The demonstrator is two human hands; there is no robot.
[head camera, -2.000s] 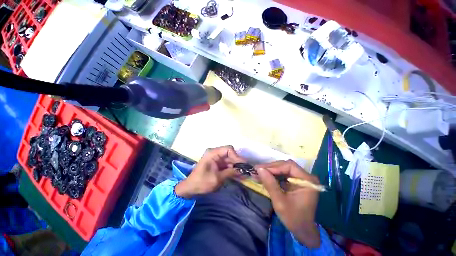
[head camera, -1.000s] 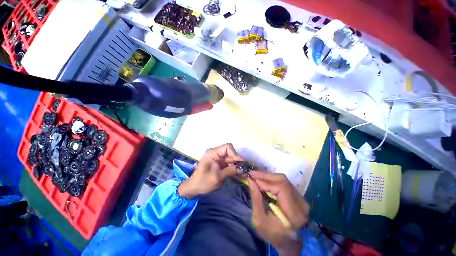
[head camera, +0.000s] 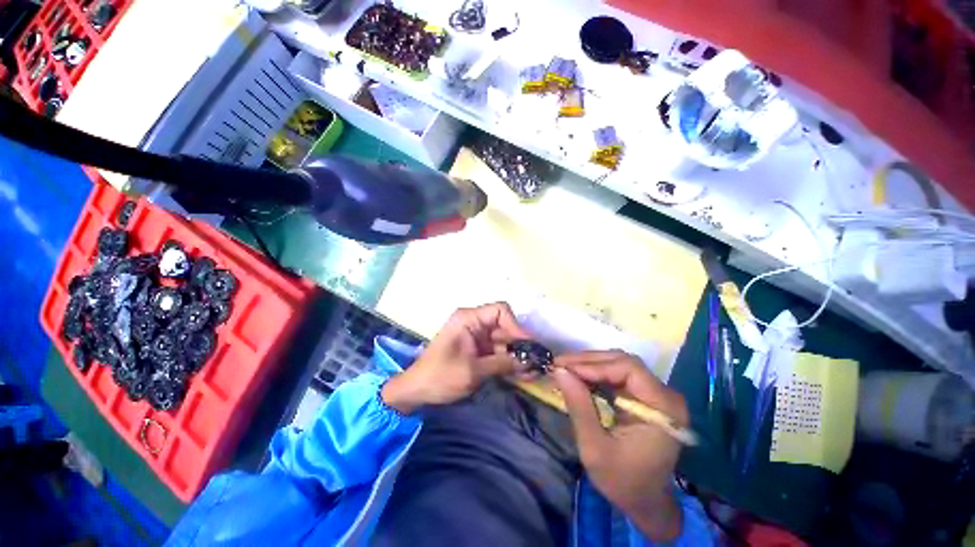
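Note:
A small round black unit (head camera: pixel 529 356) is held over my lap at the mat's near edge. My left hand (head camera: pixel 458 361) pinches its left side between thumb and fingers. My right hand (head camera: pixel 622 422) touches its right side with the fingertips and also holds a pale wooden-handled tool (head camera: pixel 654 416), whose end sticks out to the right. The tool's working tip is hidden or too small to tell. A second pale strip shows under the hands; I cannot tell what it is.
An electric screwdriver (head camera: pixel 390 201) hangs over the yellow mat (head camera: pixel 599 262). A red tray (head camera: pixel 241 331) heaped with black units is at left. Batteries (head camera: pixel 561 75) and a crumpled clear plastic item (head camera: pixel 732 107) lie on the white shelf. Slim sticks and a note sheet (head camera: pixel 815 411) are at right.
My right hand has turned back from its lowered pose, and the wooden tool now points more to the right. The unit's face shows more. The whole view has shifted slightly.

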